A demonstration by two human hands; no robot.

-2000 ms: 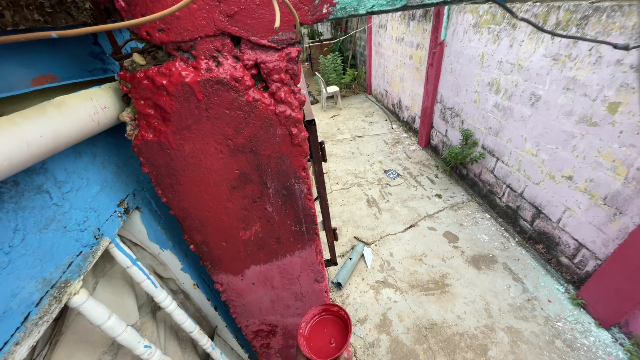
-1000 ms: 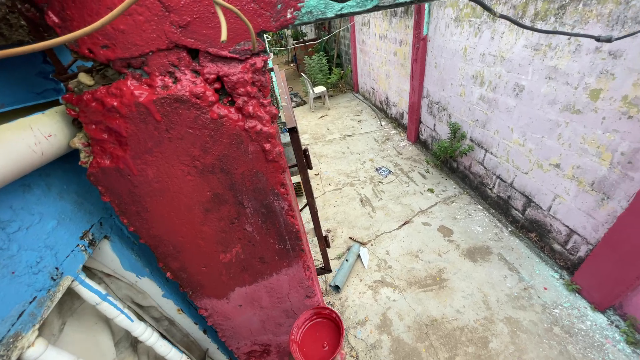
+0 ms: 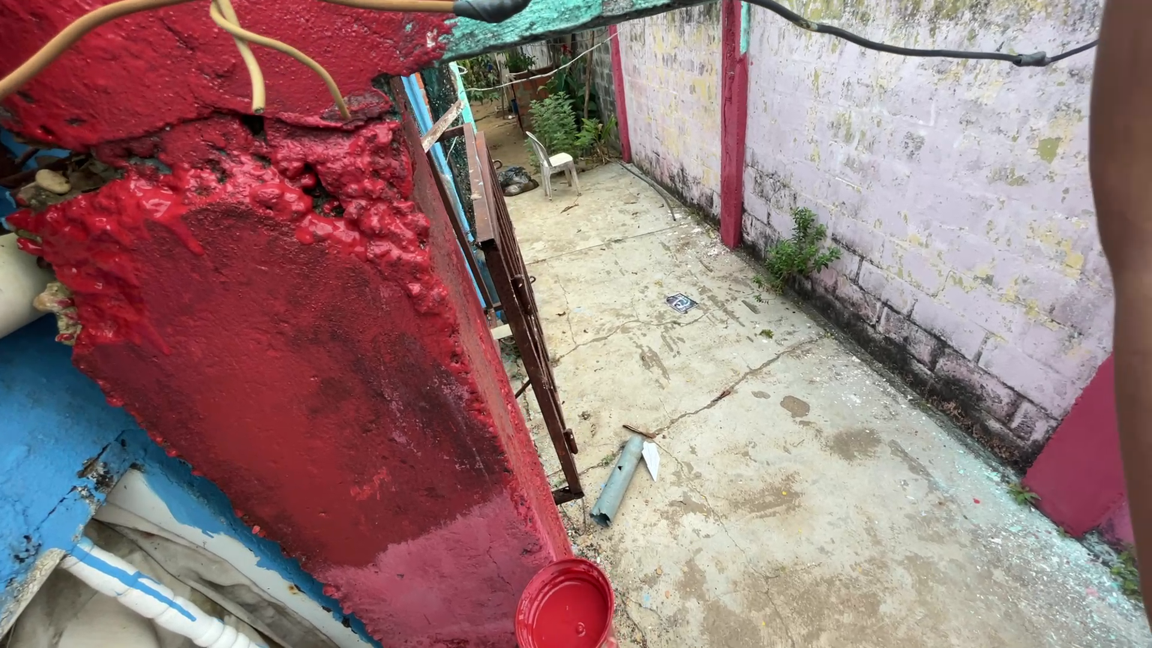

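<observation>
A round container of red paint (image 3: pixel 565 605) is at the bottom edge, in front of the lower right side of a red-painted concrete pillar (image 3: pixel 306 360). A sliver of my left hand (image 3: pixel 613 641) shows beside the container, which hides the rest of it. Glossy wet-looking red paint covers the pillar's rough, broken upper part; its lower end is paler and duller. My right forearm (image 3: pixel 1125 270) runs blurred down the right edge, with its hand out of view. No brush or roller is visible.
Tan cables (image 3: pixel 243 45) hang over the pillar, and a black cable (image 3: pixel 900 49) crosses the top. A rusty metal gate (image 3: pixel 526 333) stands beside the pillar. Below, a grey pipe (image 3: pixel 618 480) and a white plastic chair (image 3: pixel 551 165) are on the concrete floor, along a block wall (image 3: pixel 945 171).
My right forearm has come into view at the right edge. The paint container stays low beside the pillar, while the view has shifted.
</observation>
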